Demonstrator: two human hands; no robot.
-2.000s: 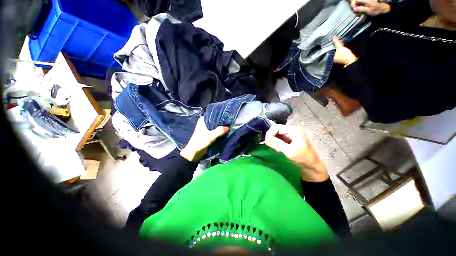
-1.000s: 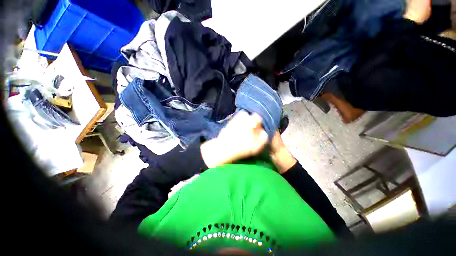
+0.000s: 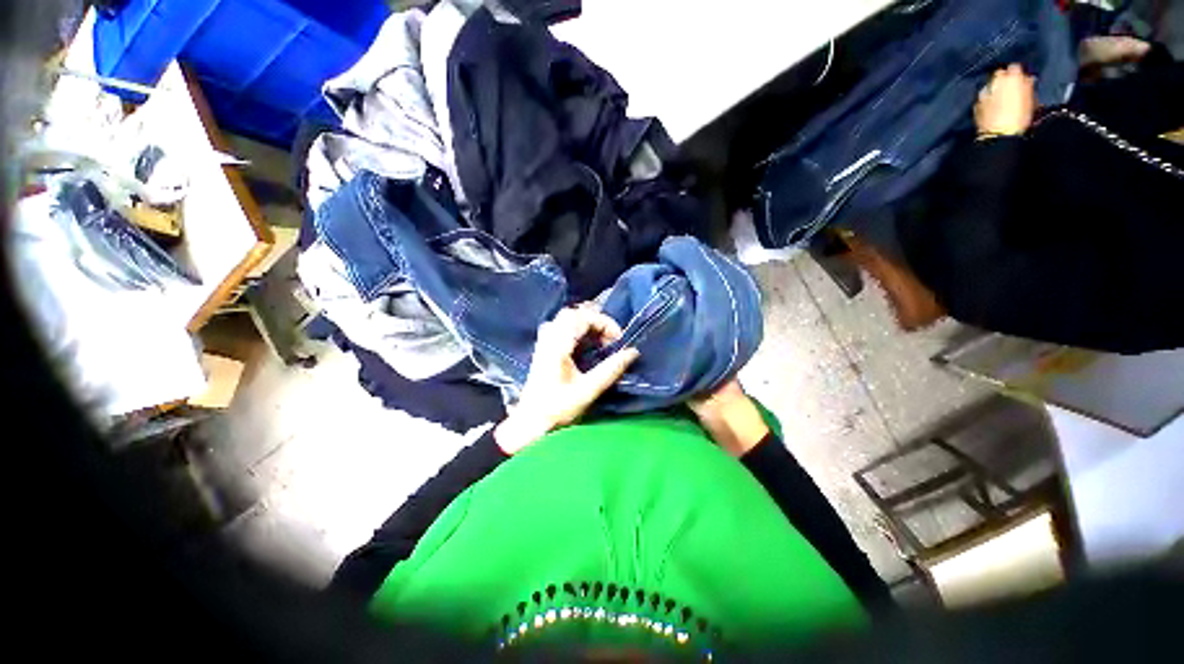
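A blue denim garment (image 3: 712, 301) with pale topstitching lies bunched in front of my green top. My left hand (image 3: 566, 378) pinches a folded edge of it between thumb and fingers. My right hand (image 3: 730, 413) is at its lower right side, with the fingers hidden under or behind the denim, so its hold cannot be seen. More blue denim (image 3: 500, 301) runs to the left over the garment pile (image 3: 519, 143) of pale grey and near-black pieces.
A blue plastic crate (image 3: 247, 59) stands at the upper left, above a cluttered table (image 3: 223, 214). A white table (image 3: 708, 52) is at the top. At the right a person in black (image 3: 1039, 234) handles dark blue denim (image 3: 896, 117). A stool (image 3: 997, 558) stands at the lower right.
The denim at my hands is now bunched into a rounded fold, further right. My left hand moved back left from the blurred position and pinches an edge. The other person's denim is spread differently.
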